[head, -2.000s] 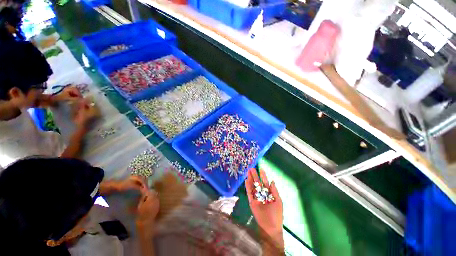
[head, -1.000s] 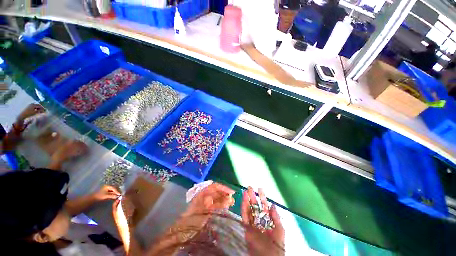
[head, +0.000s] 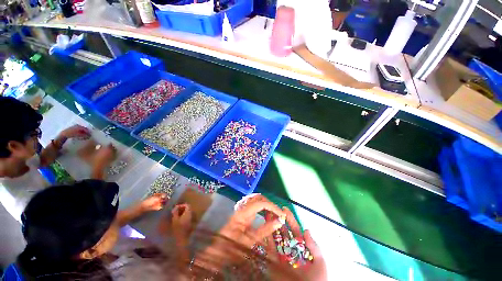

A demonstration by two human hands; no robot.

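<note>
My right hand [head: 312,260] is palm up and cupped around a small pile of mixed-colour small parts [head: 293,248], with white, green, red and yellow bits. My left hand [head: 250,222] reaches over it from the left, its fingertips pinching a small pale piece [head: 282,219] above the right fingers. Beyond the hands, a blue tray [head: 278,118] holds loose red-white and pale parts [head: 239,149]. The adjoining tray holds pale green-white parts [head: 184,123], and the one beyond it holds red-white parts [head: 146,102].
Two seated people work at the left bench; the nearer wears a black cap [head: 69,217]. Small part piles [head: 164,184] and a brown pad [head: 195,204] lie there. A green conveyor [head: 352,219] runs to the right. The shelf [head: 220,49] holds a blue bin, bottles and a pink object.
My left hand has come in from the left and now meets the fingers of my cupped right hand. The view swung right, then slightly back left.
</note>
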